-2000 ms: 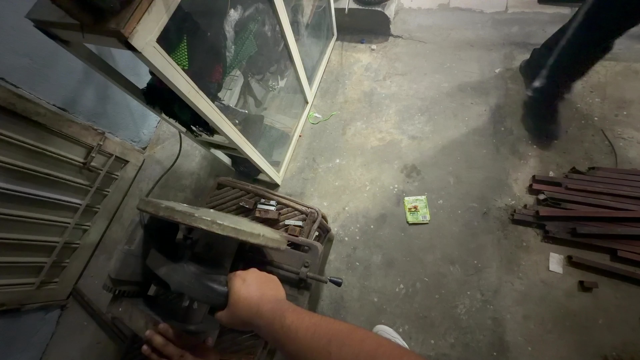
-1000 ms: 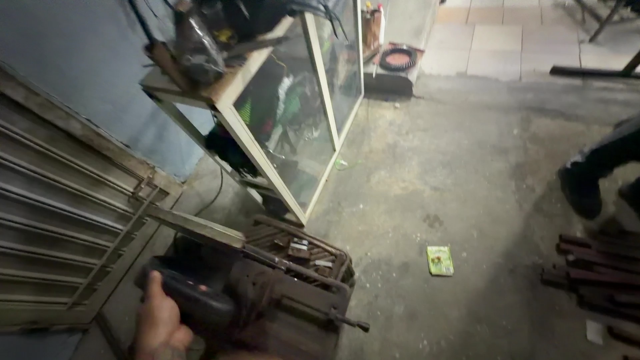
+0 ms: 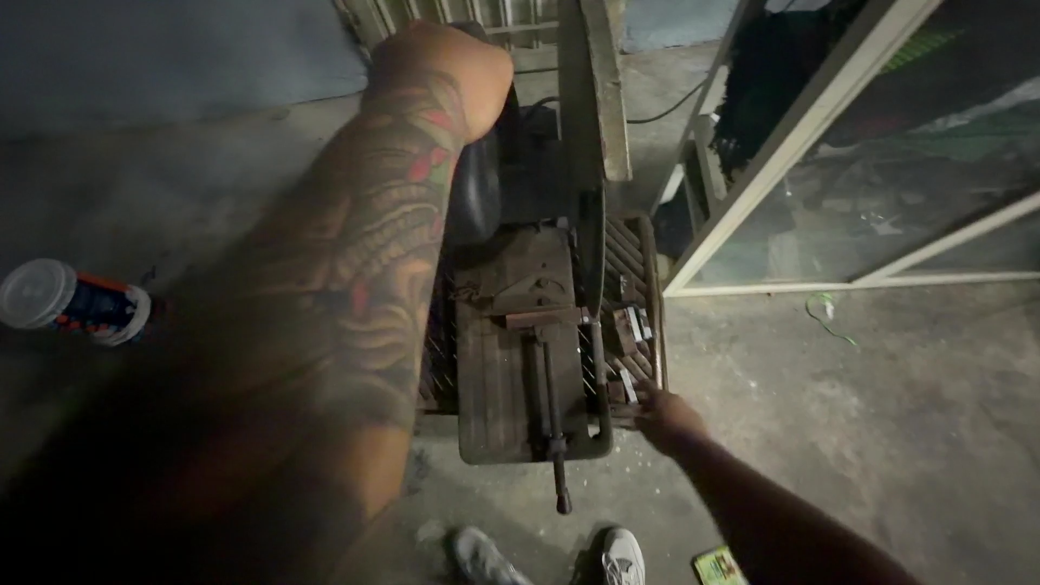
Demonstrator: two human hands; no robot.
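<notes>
A metal cut-off saw with a flat base plate (image 3: 496,398) stands before me, its thin cutting disc (image 3: 600,252) upright at the base's right side. My left hand (image 3: 455,73), on the tattooed arm, is closed over the dark handle at the top of the saw. The vise (image 3: 540,305) on the base has a long clamp screw (image 3: 552,390) pointing towards me. At the lower right, my right hand (image 3: 670,418) has its fingers at a small metal piece (image 3: 628,386); whether they grip it is unclear. Another small metal block (image 3: 632,327) lies just above, on the slatted metal stand (image 3: 656,309).
A glass-panelled cabinet (image 3: 780,288) stands to the right, with a green string (image 3: 829,321) on the floor below it. A cable (image 3: 666,110) runs behind the saw. On the left is a lidded bucket (image 3: 101,309). Shoes (image 3: 621,556) and a green packet (image 3: 719,566) are near the bottom.
The view has swung strongly towards the saw. My right hand is now at the small metal pieces on the stand, where both earlier frames show no hand.
</notes>
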